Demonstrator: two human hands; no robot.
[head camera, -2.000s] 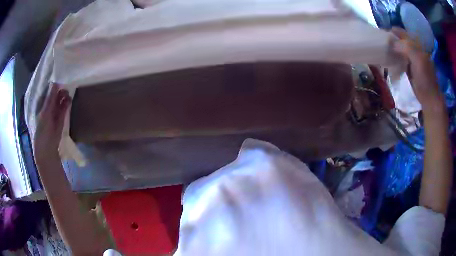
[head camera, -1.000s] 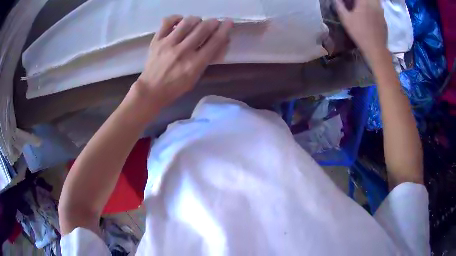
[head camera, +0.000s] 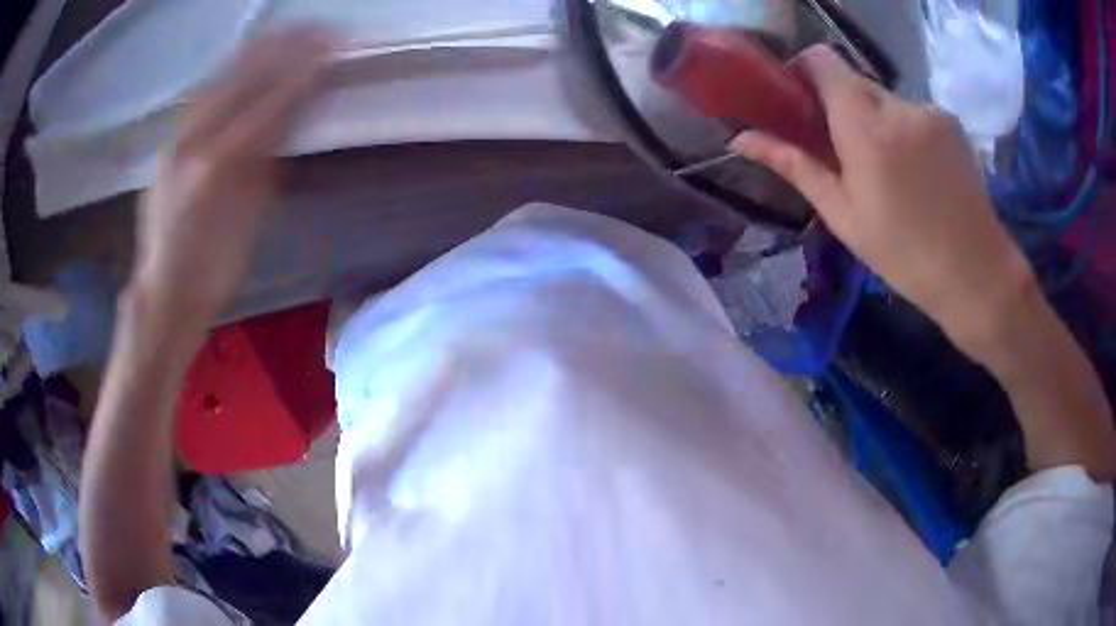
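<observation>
A long pale cloth panel with a lengthwise seam lies on the brown-grey pressing board. My right hand grips the red handle of the iron, whose shiny metal top and dark rim cover the right end of the panel. My left hand is blurred, over the left part of the panel near the seam. Its fingers look spread, but I cannot tell whether they touch or hold the cloth.
A red stool stands below the board at left. Cloth heaps lie on the floor at lower left. A blue basket and blue plastic are at right. White cloth covers my front.
The panel was lowered onto the board and now lies flat. My right hand went to the board's right end and brought the iron over the panel. My left hand moved left along the seam.
</observation>
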